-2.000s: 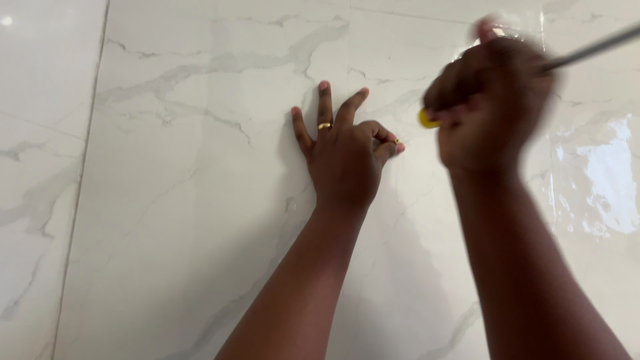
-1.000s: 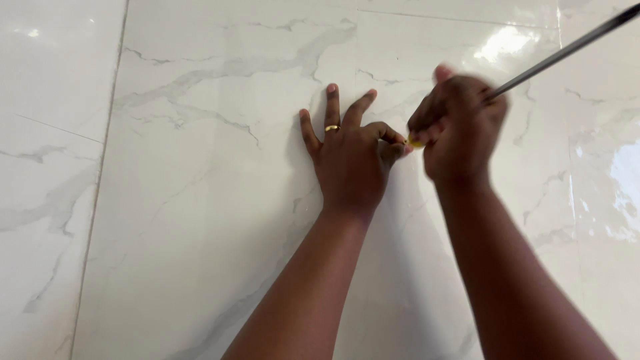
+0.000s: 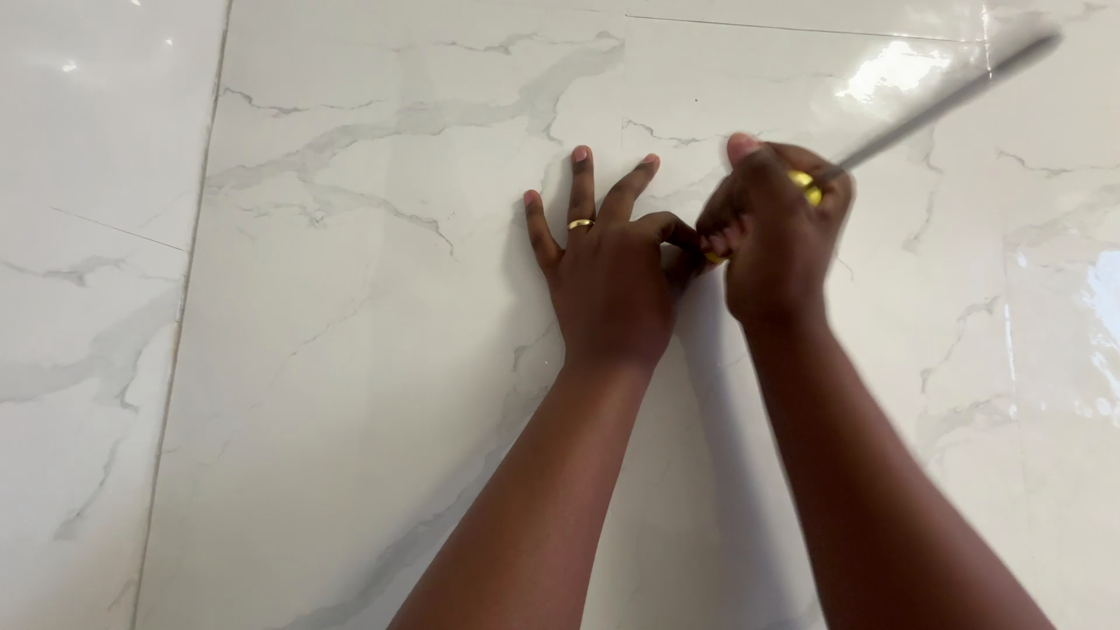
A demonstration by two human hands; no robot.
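My left hand (image 3: 612, 289) rests palm down on the marbled tile surface, a gold-coloured ring (image 3: 580, 224) on one finger. Its thumb and index finger are pinched together at the right; whatever is between them is too small or hidden to tell. My right hand (image 3: 779, 236) is closed around the yellow handle (image 3: 807, 188) of a tool, perhaps a screwdriver. The tool's long grey metal shaft (image 3: 945, 101) slants up and to the right, blurred at its far end. The yellow lower end of the handle (image 3: 715, 257) meets the pinched fingertips of my left hand.
Glossy white tiles (image 3: 350, 367) with grey veins lie under both hands. A joint line (image 3: 184, 289) runs down the left side, and a thinner one crosses the top. Bright reflections show at the upper right and right edge.
Two seconds ago my right hand was raised apart from my left hand; now it is against the left fingertips, still holding the tool. My left hand keeps its pinched pose.
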